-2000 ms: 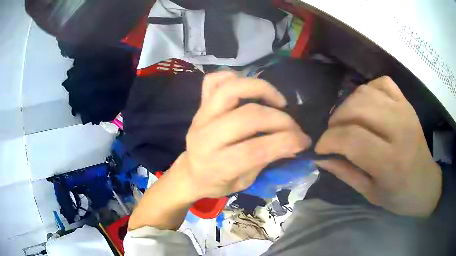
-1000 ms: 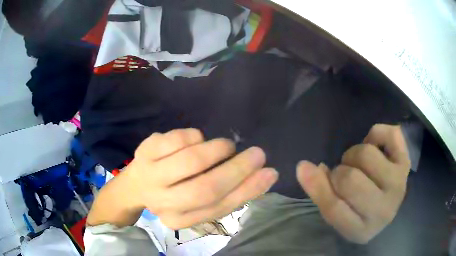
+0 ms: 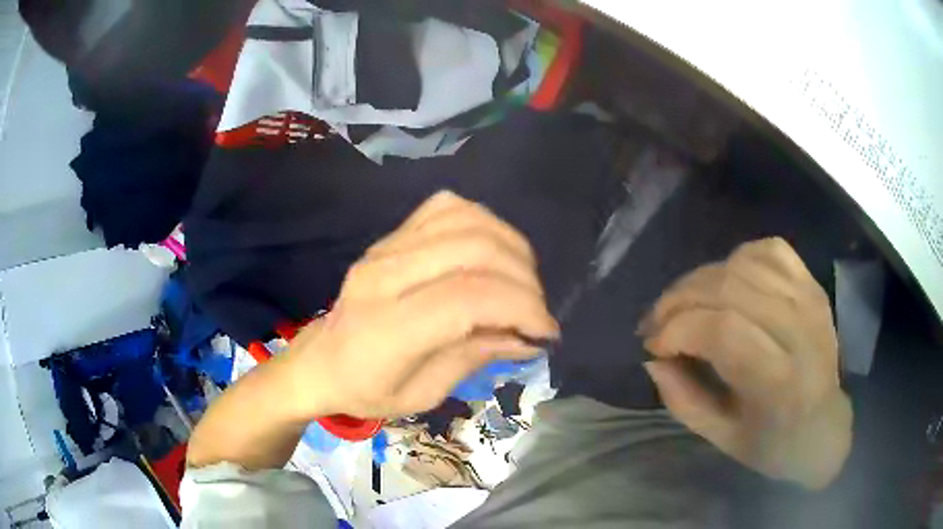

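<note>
A dark navy fabric panel [image 3: 595, 351] hangs over my lap and spreads to the left and upward over the red basket. My left hand [image 3: 450, 310] is palm down, its curled fingertips pinching the panel near its lower edge; its thumb is mostly hidden. My right hand [image 3: 755, 362] is curled at the panel's right part, thumb and fingertips close together with dark cloth between them. The hands are apart, with cloth between them. Both hands are slightly blurred. A pale streak [image 3: 636, 212] shows on the dark area above them.
The white table edge [image 3: 827, 124] curves across the upper right. A red slotted basket [image 3: 558, 67] holds grey-white and dark pieces [image 3: 460, 78]. Dark cloth [image 3: 145, 165] hangs at left. Below lie cloth scraps [image 3: 439, 455], a red round thing [image 3: 350, 426] and blue items [image 3: 114, 382].
The hands were close together at the cloth, then moved down and apart. Since then my left hand has moved up and right, and my right hand slightly up. The view has also shifted.
</note>
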